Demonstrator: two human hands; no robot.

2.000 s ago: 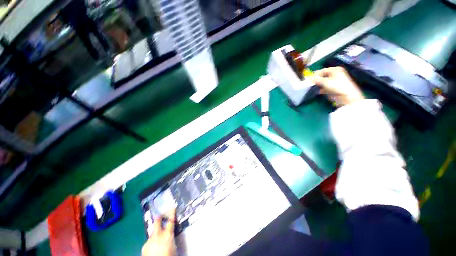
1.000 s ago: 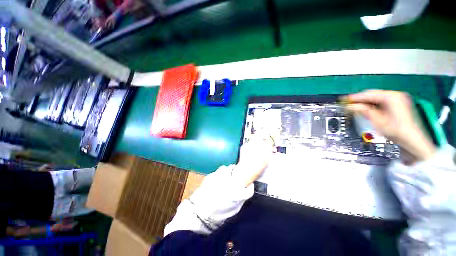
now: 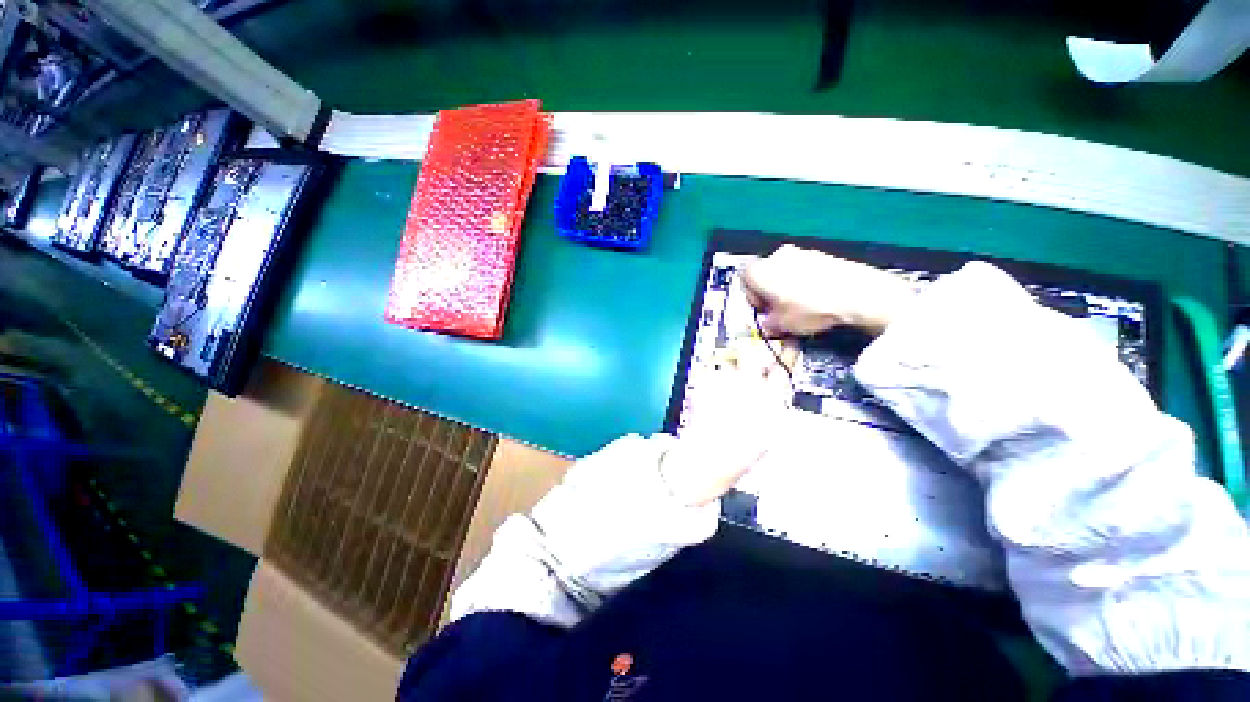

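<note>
An open laptop chassis [image 3: 877, 480], silver-white with a black surround, lies on the green bench in front of me. My right hand [image 3: 809, 295] reaches across to the board's upper left, fingertips together near the chassis edge. A thin dark wire [image 3: 775, 350] runs between my two hands; I cannot tell which hand holds it. My left hand [image 3: 733, 412] rests over the left part of the chassis, its fingertips pale and blurred against it. The right forearm covers much of the board.
A red bubble-wrap bag [image 3: 466, 220] and a blue bin [image 3: 607, 203] of small dark parts lie left of the chassis. A divided carton [image 3: 377, 514] stands below the bench edge. More open laptops [image 3: 233, 261] are at far left. A green strip [image 3: 1217, 398] lies at right.
My right hand has moved from the screw feeder, then the board's right side, to its upper left beside my left hand. The view has swung left. A person at lower left has mostly left view.
</note>
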